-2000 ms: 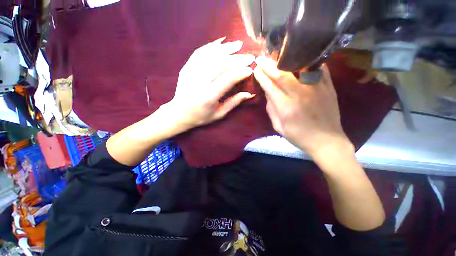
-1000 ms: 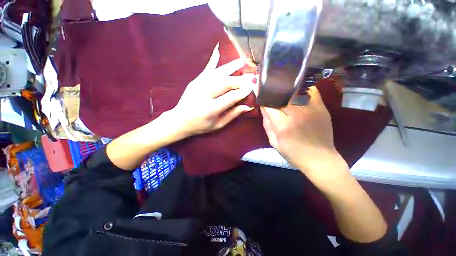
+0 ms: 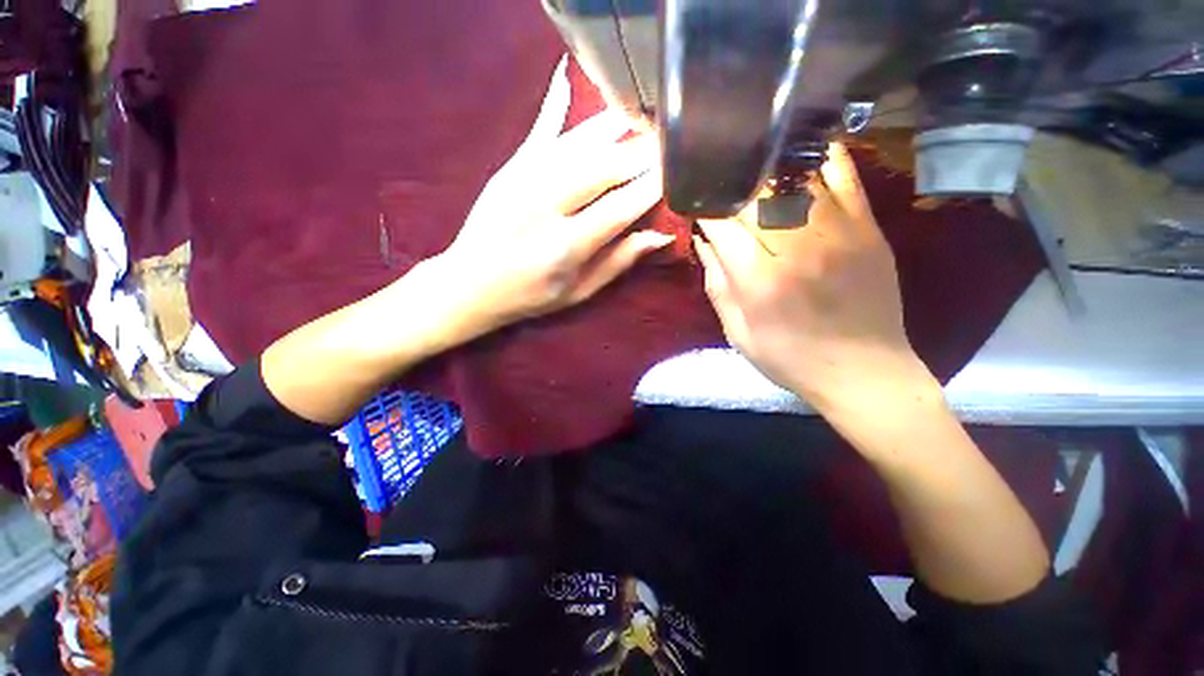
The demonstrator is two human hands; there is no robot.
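Observation:
A large maroon garment panel (image 3: 317, 159) covers much of the table and hangs over the front edge. The dark, shiny sewing machine head (image 3: 734, 106) stands over it, with a bright glow at the needle area, which is hidden. My left hand (image 3: 555, 225) lies flat on the panel left of the machine head, fingers spread, fingertips close to the glow. My right hand (image 3: 812, 284) lies on the cloth right of the needle area, its fingers partly hidden behind the machine head. Whether the right fingers pinch anything cannot be told.
A thin grey bar (image 3: 1050, 251) lies right of the machine head. The white table edge (image 3: 1017, 363) runs at the right. A blue slotted basket (image 3: 403, 442) is below the table by my left arm. White and brown paper scraps (image 3: 165, 310) lie at the left edge.
The camera view shifts, moving the machine head in the picture. My left hand stays spread on the panel, close to the machine. My right hand remains beside the needle area.

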